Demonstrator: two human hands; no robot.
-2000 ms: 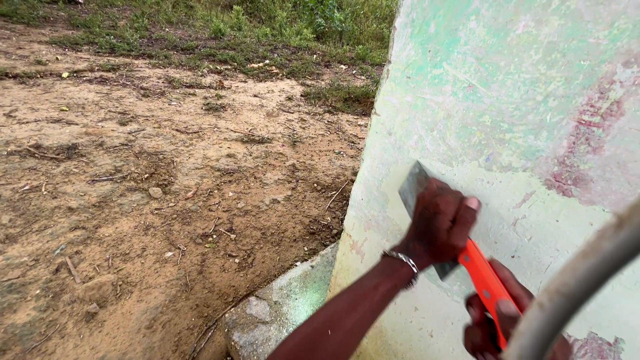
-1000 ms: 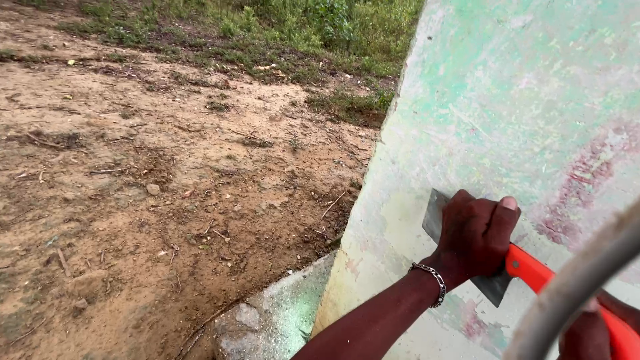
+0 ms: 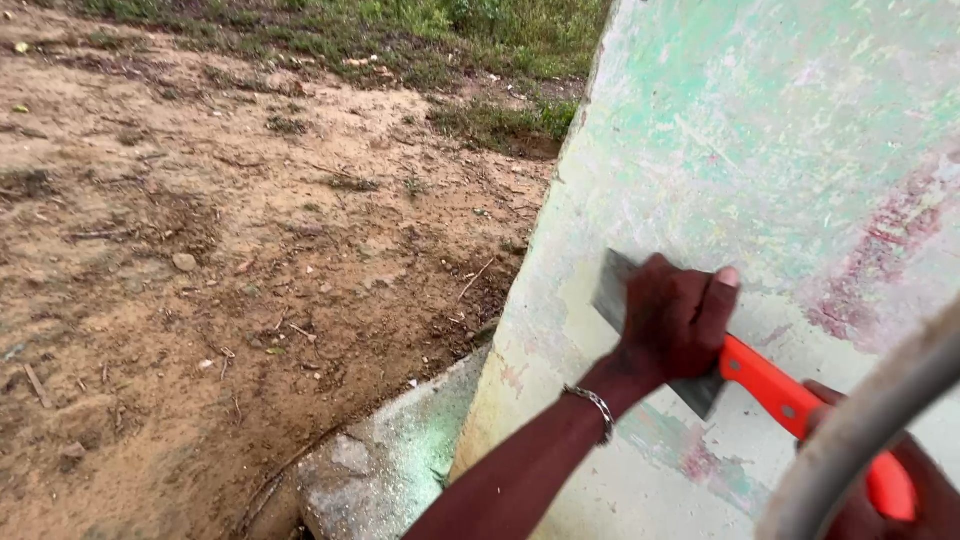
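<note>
A wide steel scraper with a red-orange handle lies with its blade against a painted wall. My left hand, with a chain bracelet on its wrist, is clasped over the middle of the blade and hides much of it. At the lower right, my right hand grips the far end of the handle, partly hidden behind a grey curved bar. Green, white and pinkish-red paint shows in patches on the wall, with a pale smooth area around the blade.
The grey curved bar crosses the lower right, close to the camera. A concrete ledge dusted with pale flakes juts from the wall's foot. Left of the wall's edge lies bare soil with twigs and stones, and grass grows behind it.
Between the two earlier frames both hands and the scraper moved down and to the right over the wall. Since then they have moved back somewhat up and left.
</note>
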